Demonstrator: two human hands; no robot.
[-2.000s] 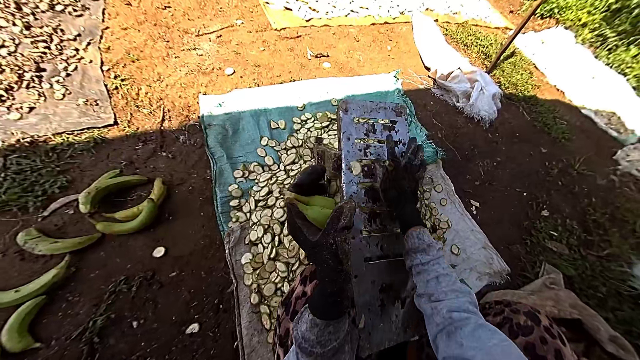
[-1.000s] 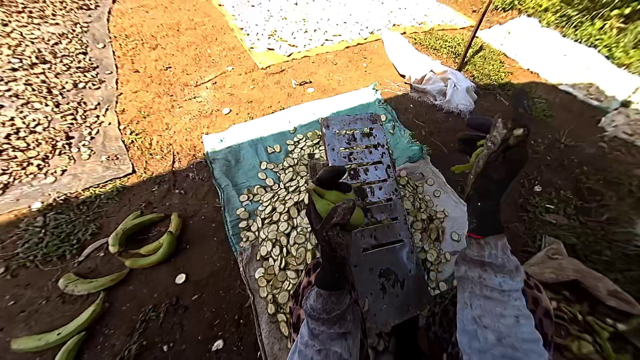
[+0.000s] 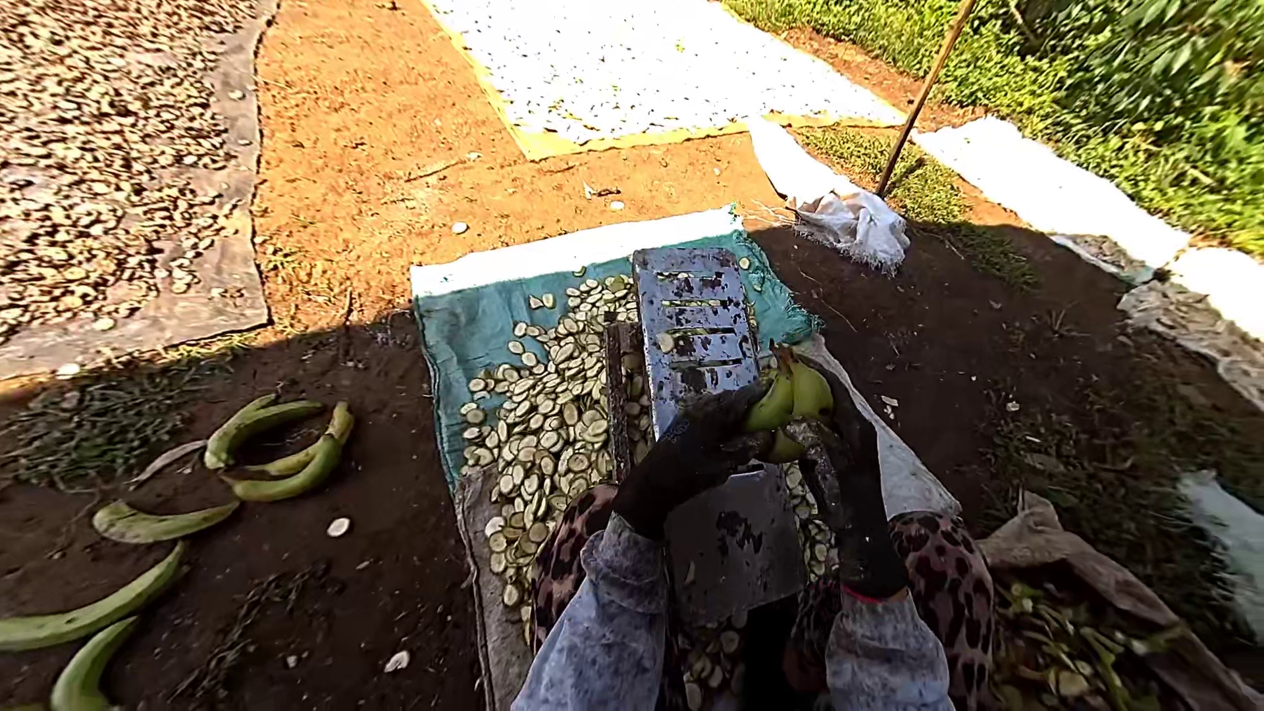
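Observation:
Both my hands wear dark gloves and meet over the right side of a metal slicing board (image 3: 696, 331). My left hand (image 3: 691, 459) holds green plantains (image 3: 790, 395) from the left, and my right hand (image 3: 849, 454) closes around them from the right. Their stem ends point up and away from me. The board slopes over a teal woven sheet, with several slots across its upper half and one small slice on its face. Round pale slices (image 3: 553, 425) are heaped on the sheet, mostly left of the board. Gloves hide parts of the fruit.
Several green plantains (image 3: 286, 484) lie on the soil at left. Dried slices cover a grey sheet (image 3: 227, 267) at upper left. A white sheet (image 3: 642, 59) and a leaning pole (image 3: 923, 104) stand out beyond. A sack (image 3: 1047, 543) with peels is at lower right.
My right hand has come back from the right side to meet my left hand at the plantains. One second ago it was raised apart, right of the board. The left hand has shifted right.

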